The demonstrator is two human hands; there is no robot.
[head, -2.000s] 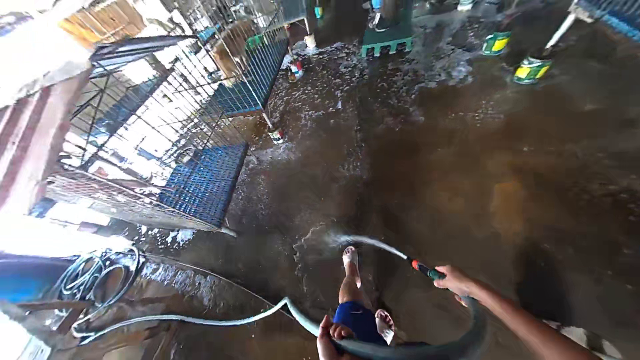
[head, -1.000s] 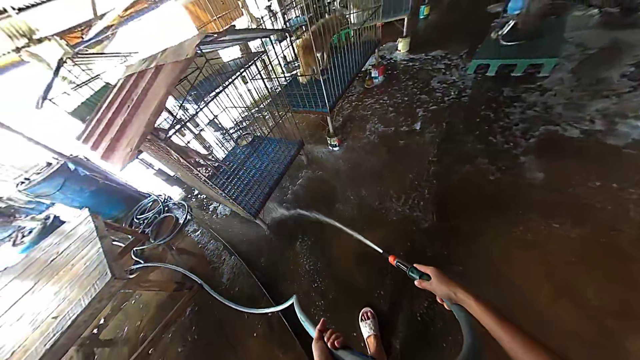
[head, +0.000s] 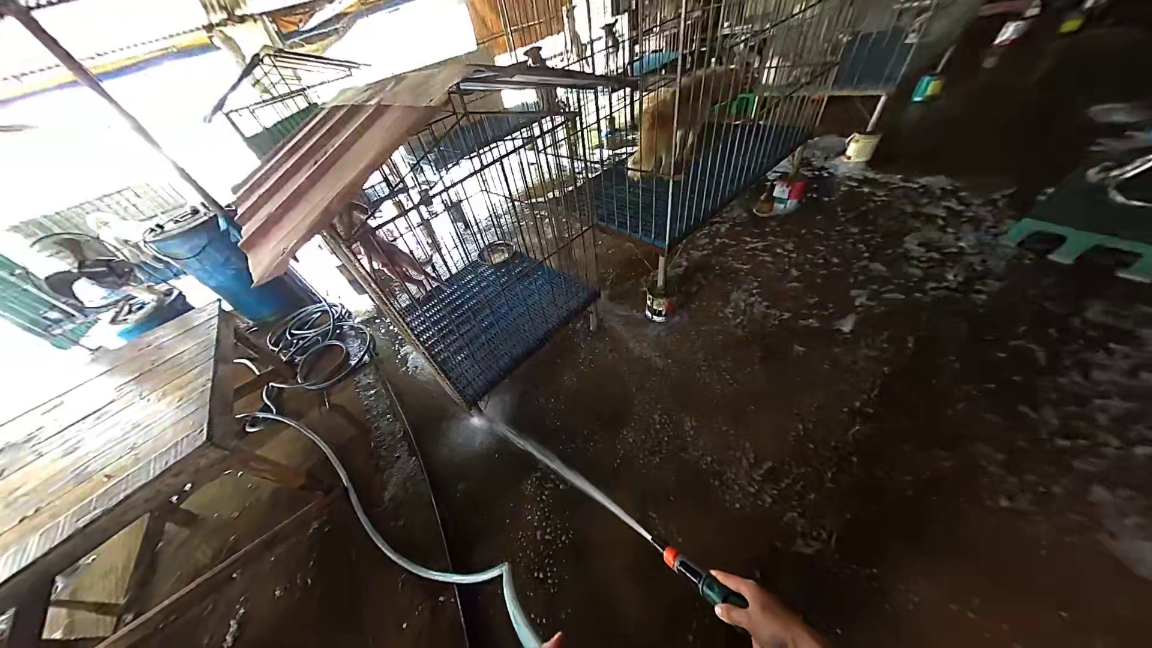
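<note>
My right hand (head: 760, 612) is closed around a green and black hose nozzle (head: 702, 576) with an orange tip. A narrow jet of water (head: 576, 477) leaves it toward the upper left and strikes at the lower front corner of a wire cage (head: 504, 315) with a blue slatted floor. Only a fingertip of my left hand (head: 553, 640) shows at the bottom edge, beside the pale garden hose (head: 387, 540); its grip is hidden. The hose runs left to a coil (head: 324, 342) on the ground.
On the left stands a wooden platform (head: 108, 396), with a blue barrel (head: 243, 270) behind it. A second cage (head: 693, 189) holds a tan dog (head: 675, 121). Its leg stands in a can (head: 660, 304). Dark wet floor (head: 765, 432) bears whitish foam. A green plastic platform (head: 1089, 234) is at right.
The water jet has moved from the floor near my feet to the near corner of the cage. The view has swung left, and my feet have left it.
</note>
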